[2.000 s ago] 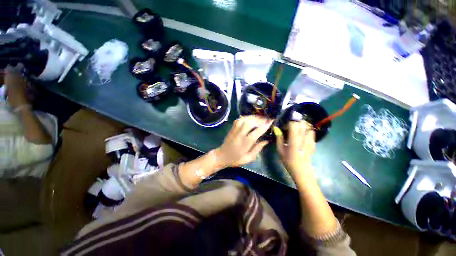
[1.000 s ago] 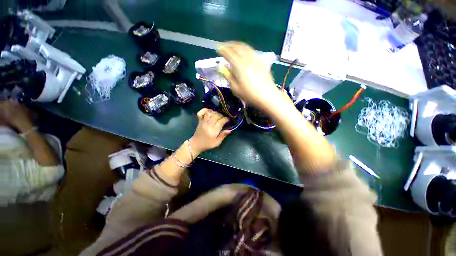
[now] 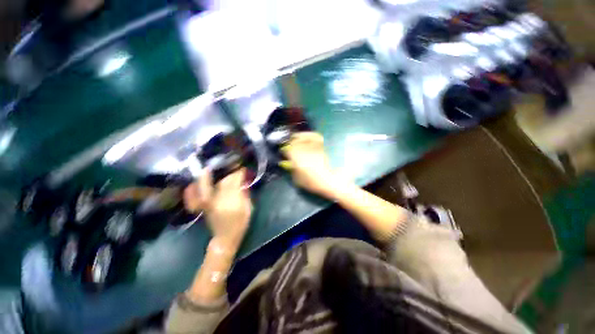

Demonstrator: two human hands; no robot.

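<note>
The view is blurred. Three base housings with white bracket arms and black cups stand side by side on the bench. My left hand [image 3: 225, 203] is at the front of the middle housing [image 3: 225, 149], fingers at its cup; whether it grips is unclear. My right hand [image 3: 308, 162], with a yellow finger cot, touches the front of the right housing [image 3: 287, 120]; its grip is also unclear. A thin pale curve shows between the two cups. The left housing's cup is smeared beside my left hand, with orange leads [image 3: 134, 194].
Several black camera heads [image 3: 101, 262] lie at the left. A whitish ring pile [image 3: 355, 83] lies right of the housings. More white-black housings [image 3: 427, 98] stand at upper right. A brown carton [image 3: 496, 189] is below the bench edge. A white sheet [image 3: 241, 39] lies behind.
The view has swung to the right, so the bench things sit further left. My right hand has moved from over the left bracket to the right housing. My left hand is now at the middle housing.
</note>
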